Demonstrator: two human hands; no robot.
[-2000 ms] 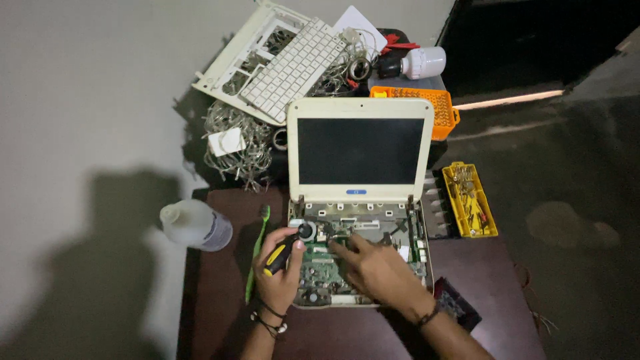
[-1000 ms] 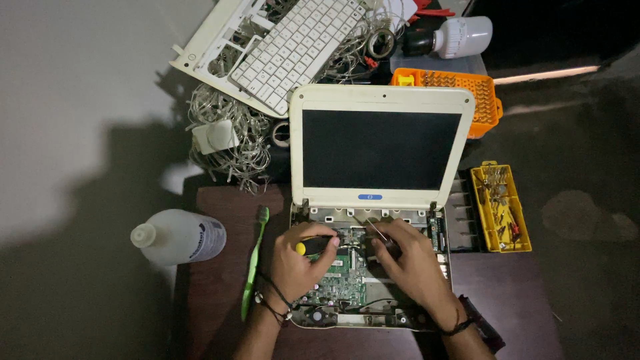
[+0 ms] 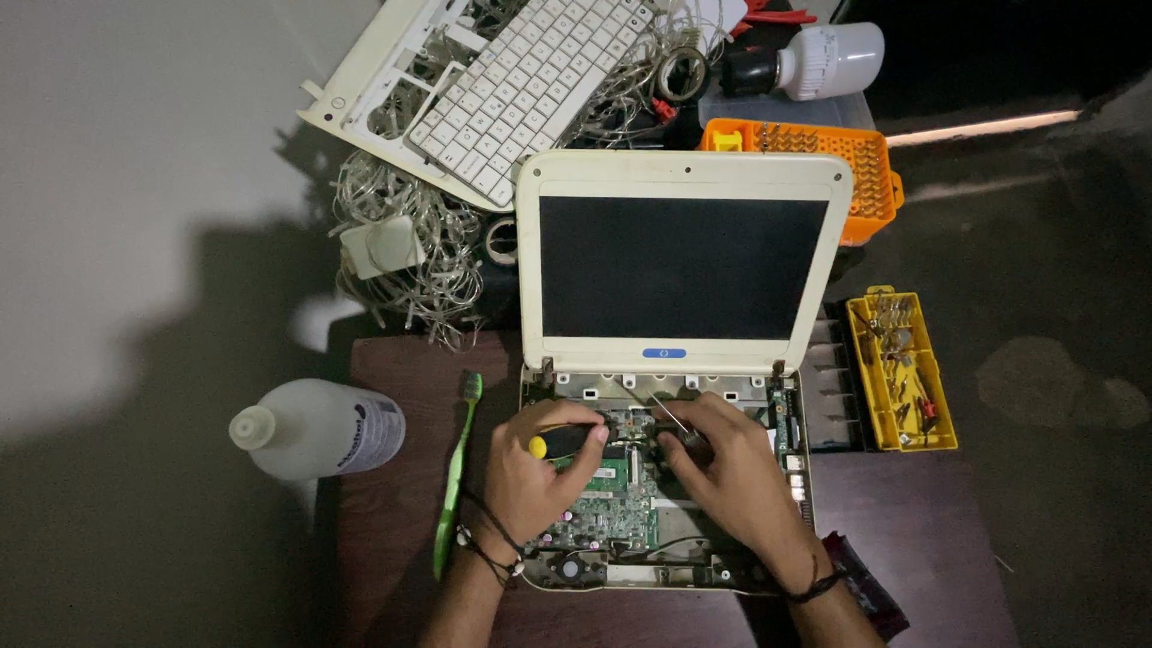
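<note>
An opened netbook has its dark screen point(image 3: 679, 268) upright, and its base shows a green circuit board point(image 3: 598, 522). My left hand point(image 3: 543, 481) is over the left of the board, closed on a black and yellow screwdriver point(image 3: 571, 441) that lies sideways in the fingers. Over the board's right half, my right hand point(image 3: 724, 463) holds a thin metal tool point(image 3: 668, 412) between thumb and forefinger; its shaft slants up and left toward the hinge side. What the fingertips touch on the board is too small to tell.
Left of the netbook lie a green toothbrush point(image 3: 456, 477) and a white plastic bottle point(image 3: 328, 427). A yellow tool tray point(image 3: 900, 369) and an orange bit case point(image 3: 868, 175) are at the right. Behind are a loose keyboard point(image 3: 531, 94), tangled clear wires point(image 3: 409, 243) and a light bulb point(image 3: 832, 61).
Two seconds ago the screwdriver slanted downward in my left hand; now it lies sideways, nearer the hinge side. My right hand has moved right, and the thin tool now shows in it. The view has moved closer.
</note>
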